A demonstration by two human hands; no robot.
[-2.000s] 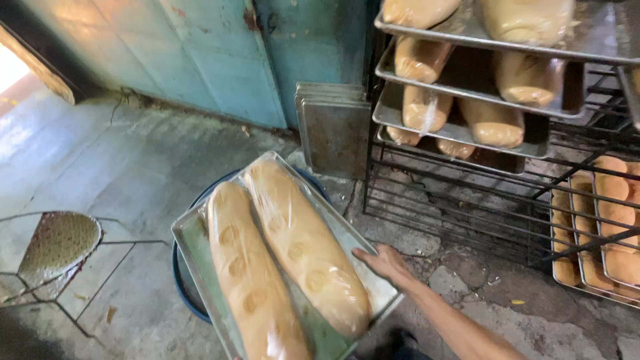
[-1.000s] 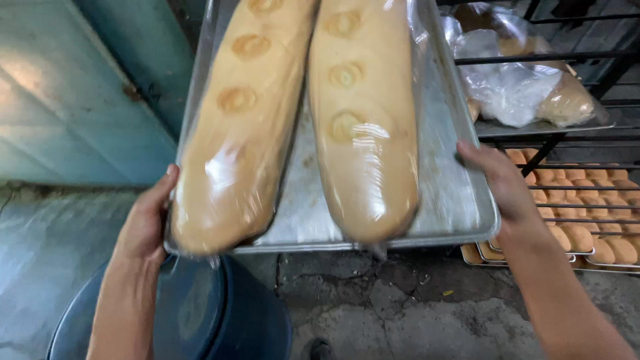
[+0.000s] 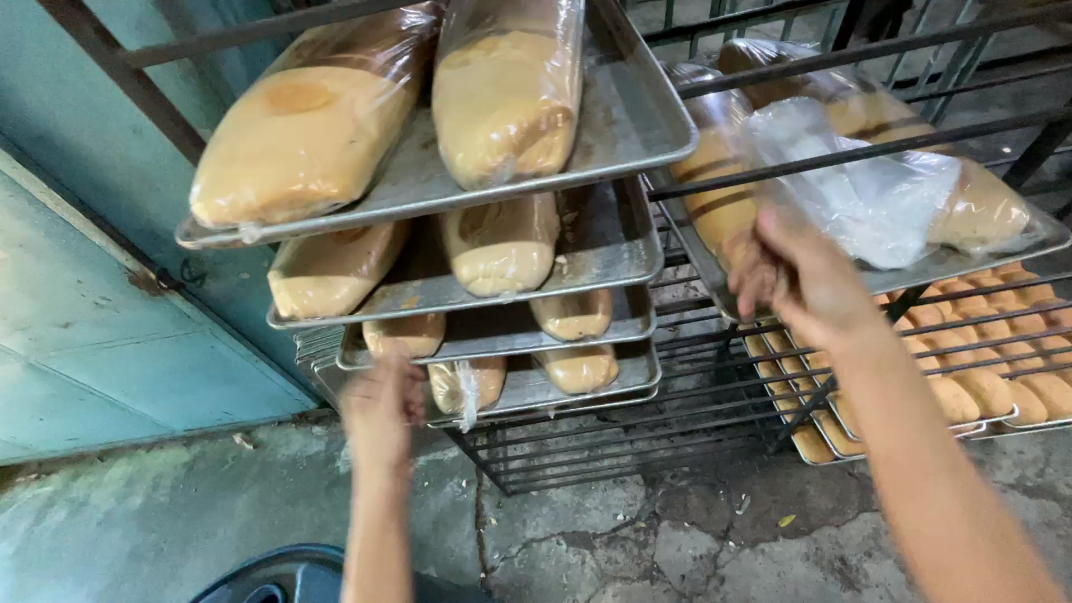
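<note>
Two long loaves in clear plastic, one of them the left loaf (image 3: pixel 293 138), lie on the top metal baking tray (image 3: pixel 469 194) in a black metal rack. Below it are several more trays with wrapped loaves, such as a lower loaf (image 3: pixel 502 247). My left hand (image 3: pixel 381 398), blurred, is in front of the lower trays' left part; it holds no tray, and whether it touches one I cannot tell. My right hand (image 3: pixel 791 272), with bent fingers, is in front of the right tray (image 3: pixel 963 264), which bears bagged loaves (image 3: pixel 984 209); contact is unclear.
Black rack bars (image 3: pixel 586 452) run across the middle and right. Trays of small bread rolls (image 3: pixel 955 398) sit low at the right. A teal metal door (image 3: pixel 109 318) stands at the left, with a dark blue drum (image 3: pixel 289 569) at the bottom. The concrete floor (image 3: pixel 687 536) is cracked.
The tray with two long loaves, held in both my hands a second ago, is now in the rack above the other trays. Both hands have let go of it and are lower. The view has shifted.
</note>
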